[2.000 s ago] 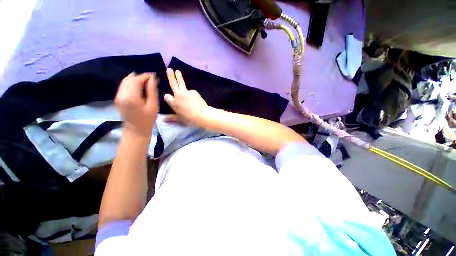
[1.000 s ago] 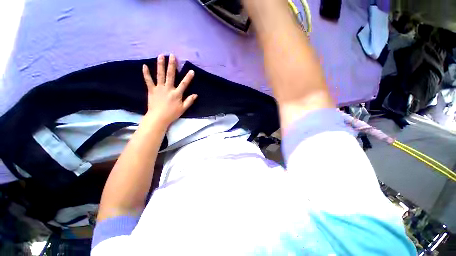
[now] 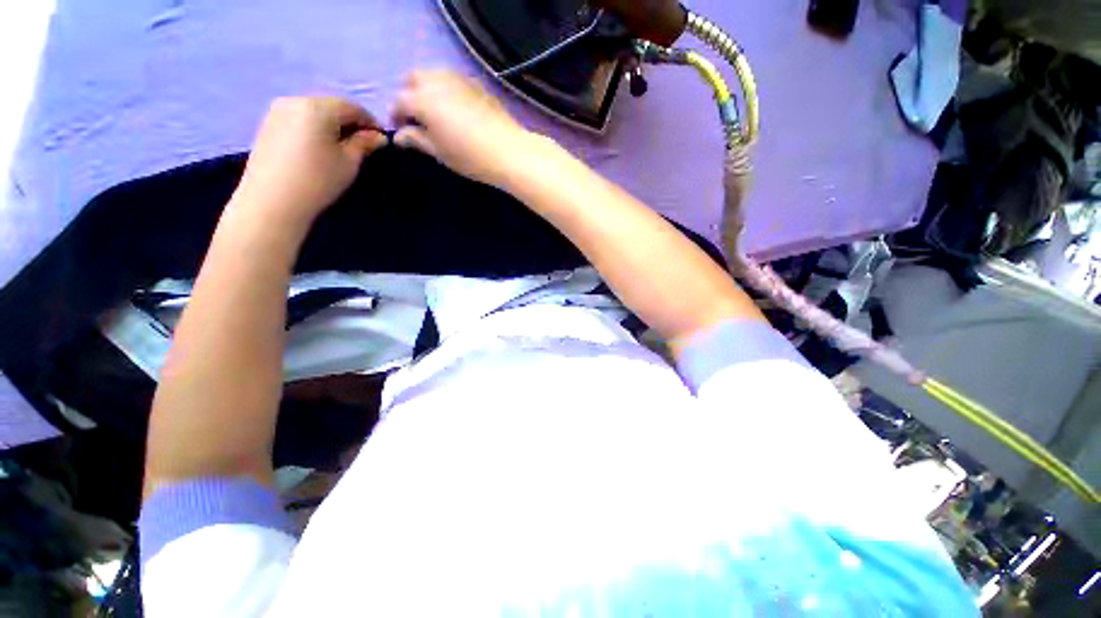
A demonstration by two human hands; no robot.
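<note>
The black garment lies along the near side of the purple-covered table, its pale grey-blue backing showing nearest my body. My left hand and my right hand meet at the garment's far edge. The fingertips of both hands pinch the black edge between them. The steam iron stands on the table just beyond my right hand, partly cut off by the top of the picture; neither hand touches it.
The yellow hose and cable in a pinkish wrap run from the iron over the table's right edge. A small black block and a pale blue scrap lie at the right of the purple table cover. Cloth heaps lie beyond.
My left hand, flat on the garment a second ago, now pinches its far edge. My right hand has come back from beside the iron to the same edge. The gap in the black edge no longer shows.
</note>
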